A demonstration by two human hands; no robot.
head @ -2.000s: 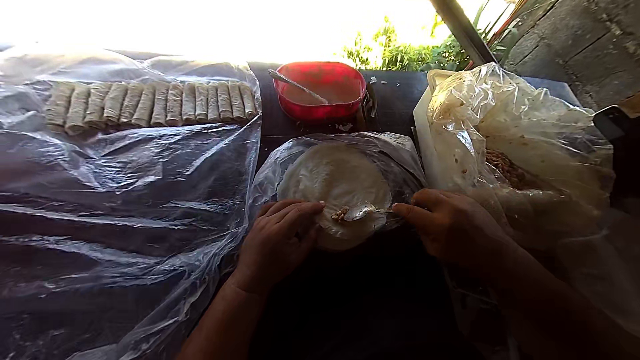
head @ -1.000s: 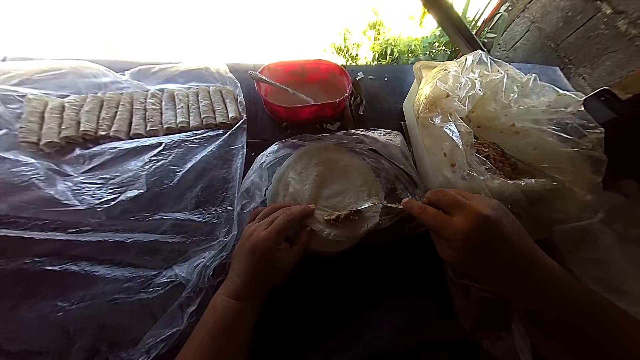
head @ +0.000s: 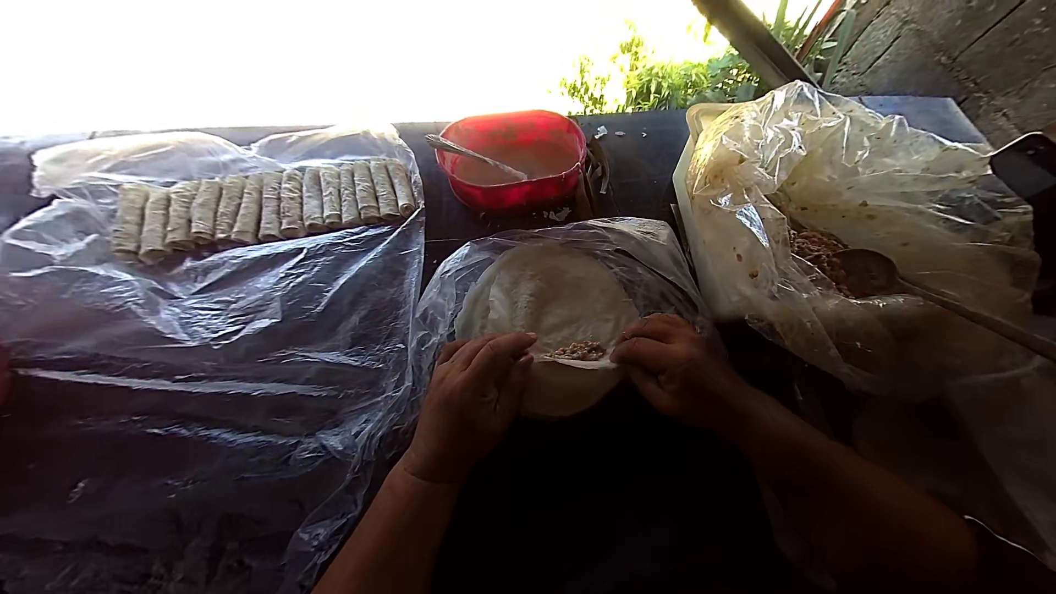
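Round thin wrapper sheets [head: 549,289] lie on a plastic-covered surface in front of me. A small strip of ground filling [head: 580,351] rests on the top wrapper's near part, and the near edge is lifted against it. My left hand [head: 487,388] pinches the left end of that edge between thumb and fingers. At the right end, my right hand [head: 672,359] pinches the same edge. A spoon [head: 866,272] with a long handle lies in the ground filling inside a plastic-lined container [head: 697,190] at the right.
Several rolled wrappers [head: 272,202] lie in a row on plastic sheeting [head: 206,330] at the left. Behind the wrappers stands a red bowl [head: 511,194] of pale liquid, with a metal utensil [head: 474,155] leaning in it. A dark object [head: 1027,169] is at the right edge.
The utensil that was over the wrapper by my right hand is no longer there, and a long-handled spoon now shows in the right container. Both hands now pinch the wrapper's edge, which is raised against the filling.
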